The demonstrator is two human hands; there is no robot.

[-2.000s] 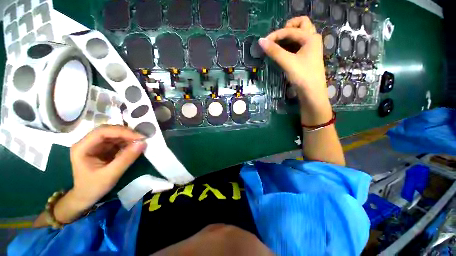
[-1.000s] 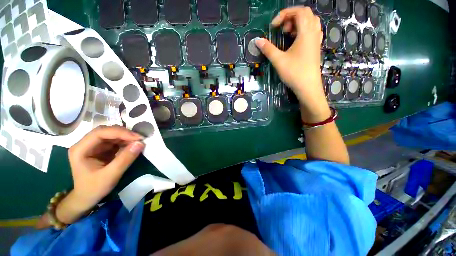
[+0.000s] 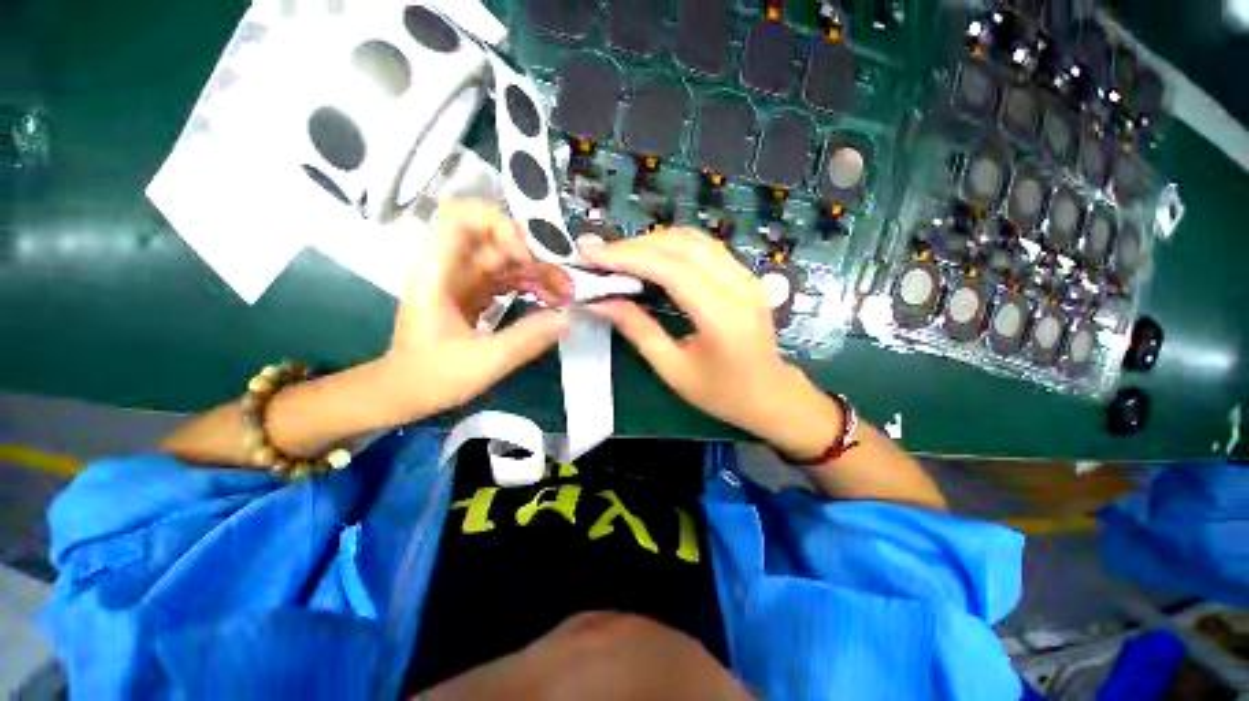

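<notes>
The release liner strip (image 3: 529, 171) runs from the sticker roll (image 3: 390, 103) with dark discs on it, and its bare white end curls down over my shirt. My left hand (image 3: 473, 295) pinches the strip below its lowest visible disc. My right hand (image 3: 699, 315) meets it there, fingertips on the folded strip; whether a disc is between them is hidden. The near blister tray (image 3: 866, 281) holds black modules (image 3: 723, 133); one at the right of its middle row bears a lighter disc (image 3: 845, 167). My right hand partly covers the tray's front row.
White sticker sheets (image 3: 247, 206) lie under the roll at the left. A second blister tray (image 3: 945, 353) with disc-bearing modules is at the right. Two small black round objects (image 3: 1136, 367) sit beyond it near the bench edge. A small white piece (image 3: 1168, 212) lies behind them.
My right hand has left the module in the middle row and come to the strip beside my left hand. My left hand has moved right with the strip. The view has shifted and turned.
</notes>
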